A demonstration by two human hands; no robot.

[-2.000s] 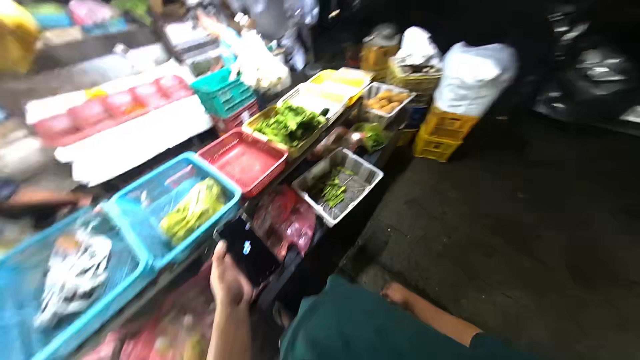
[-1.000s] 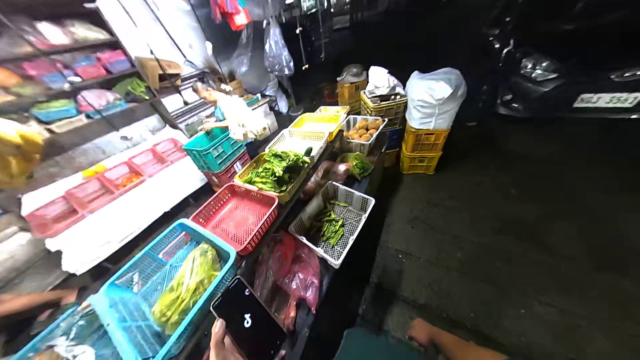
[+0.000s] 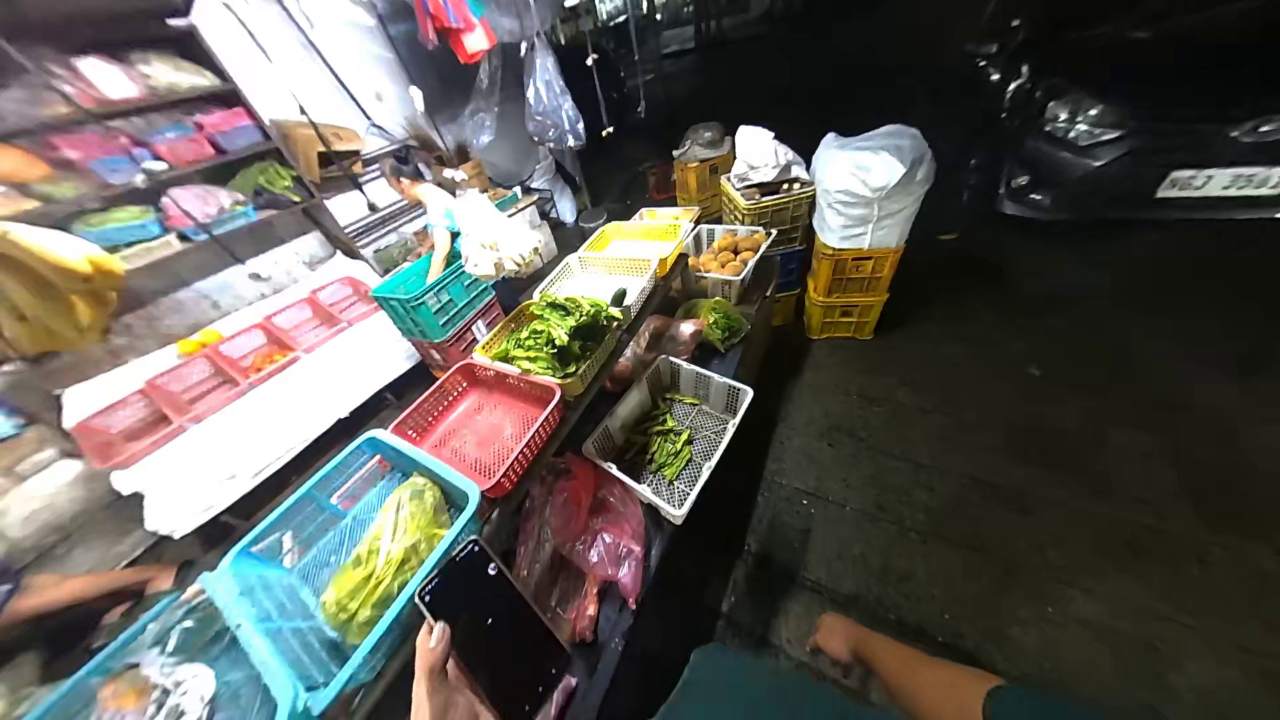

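Note:
My left hand (image 3: 440, 675), at the bottom centre-left, grips a black smartphone (image 3: 495, 630) with a mostly dark screen. The phone is beside a blue plastic basket (image 3: 460, 480) that holds a bagged leafy vegetable (image 3: 390, 555). Pink and clear plastic bags (image 3: 595, 525) lie just beyond the phone. My right hand (image 3: 838, 640) is low at the right over the dark pavement, near my green shirt (image 3: 760, 685). Its fingers look curled, but whether they hold anything cannot be told. A white basket of green pods (image 3: 625, 425) rests farther forward, between the two hands.
A red basket (image 3: 480, 425), a basket of leafy greens (image 3: 555, 340) and a basket of round brown produce (image 3: 725, 255) line the stall. Stacked yellow crates (image 3: 845, 300) stand beyond. A person (image 3: 430, 205) bends over a green crate; another person's arm (image 3: 90, 590) shows left. A car (image 3: 1130, 130) is at right.
The bright logo on the phone screen has gone, leaving it mostly dark. The phone stays in my left hand. The view has shifted noticeably since the oldest frame.

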